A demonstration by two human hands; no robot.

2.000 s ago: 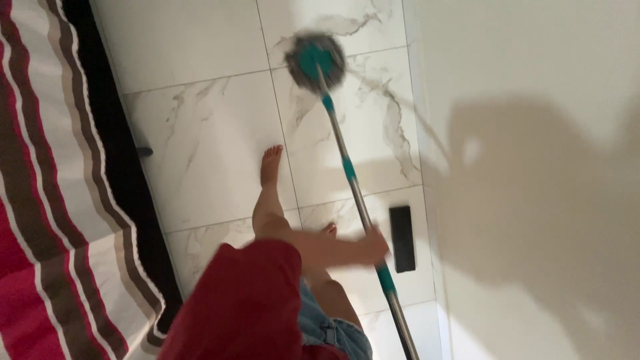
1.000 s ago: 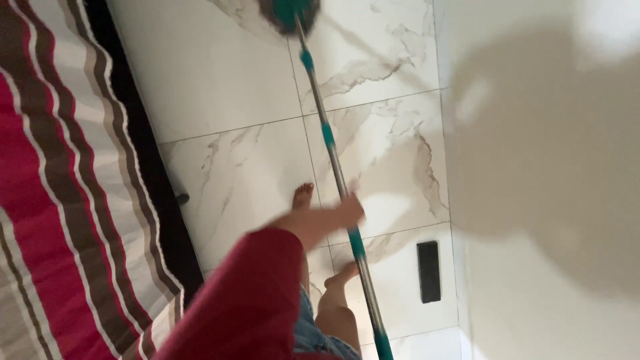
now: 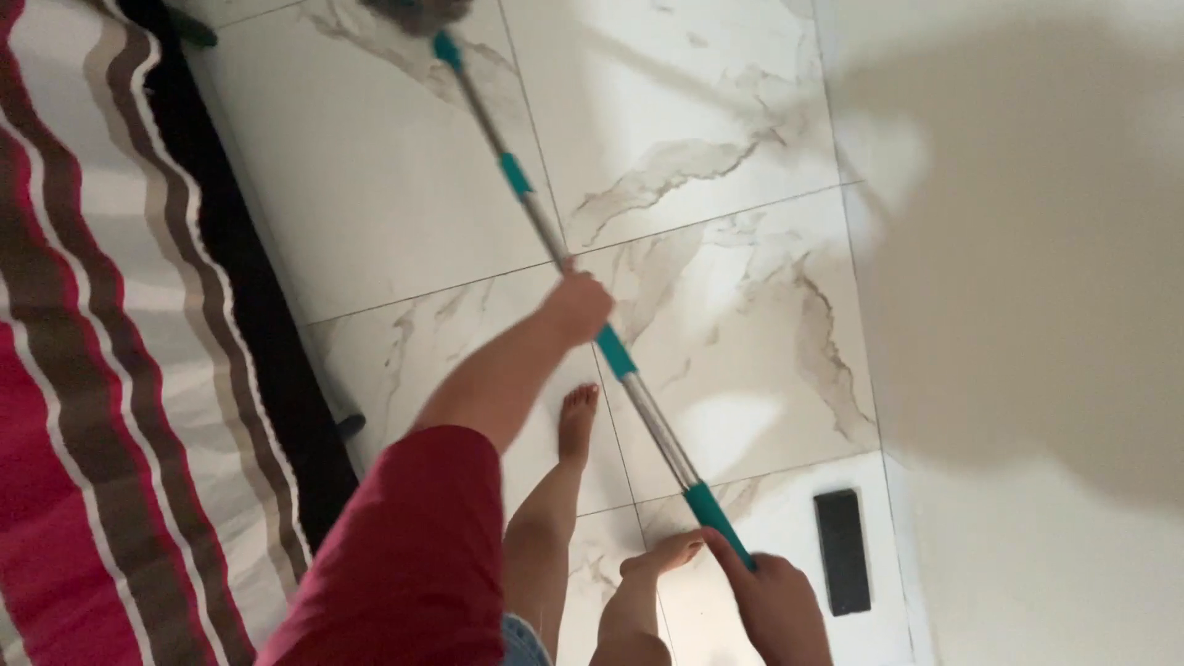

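A mop with a metal pole and teal sleeves [image 3: 655, 421] runs slantwise across the view. Its grey, fluffy head [image 3: 421, 11] is cut off by the top edge, over the marbled floor tiles. My left hand [image 3: 581, 303] is wrapped around the middle of the pole, just above a teal sleeve. Lower down, my right hand [image 3: 782, 601] grips the pole's near end at the bottom teal sleeve, its thumb lying along it.
A bed with a striped cover [image 3: 102, 370] and dark base [image 3: 268, 342] lines the left side. A plain wall [image 3: 1036, 277] stands on the right. On the floor beside it lies a black rectangular object [image 3: 842, 552]. My bare feet [image 3: 578, 421] are on the tiles [image 3: 416, 213].
The mop head has moved toward the upper left, and the pole slants more. My right hand has come into view at the near end of the pole.
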